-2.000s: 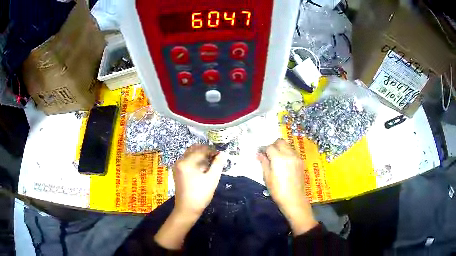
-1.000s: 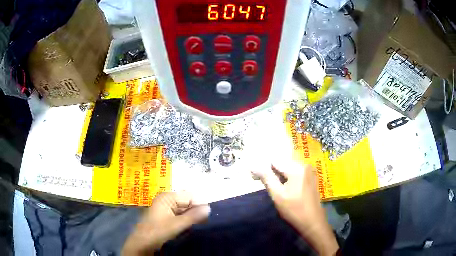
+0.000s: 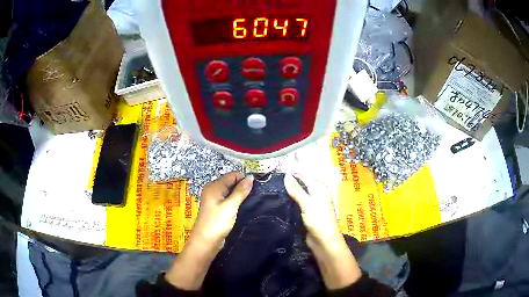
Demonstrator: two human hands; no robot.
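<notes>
A dark garment (image 3: pixel 267 232) runs from my lap up over the table edge, and its top end lies under the head of the snap-fastening machine (image 3: pixel 252 87). My left hand (image 3: pixel 223 203) grips the garment's left edge between thumb and fingers. My right hand (image 3: pixel 310 203) holds its right edge. The machine's display (image 3: pixel 270 28) glows 6047. The lower die is hidden by the cloth and the machine head. A thin curved edge shows at the cloth's top, too small to identify.
Silver snap parts lie in a left pile (image 3: pixel 188 159) and a right pile (image 3: pixel 397 145). A black phone (image 3: pixel 115 165) lies at the left. A tray (image 3: pixel 139 78) and brown carton (image 3: pixel 75 69) stand behind it. A labelled carton (image 3: pixel 470 81) stands at the right, near a small black tool (image 3: pixel 462 145).
My hands have moved up from the table's front edge to the machine, bringing the garment over the lower die, which showed bare one second ago. The counter reads the same.
</notes>
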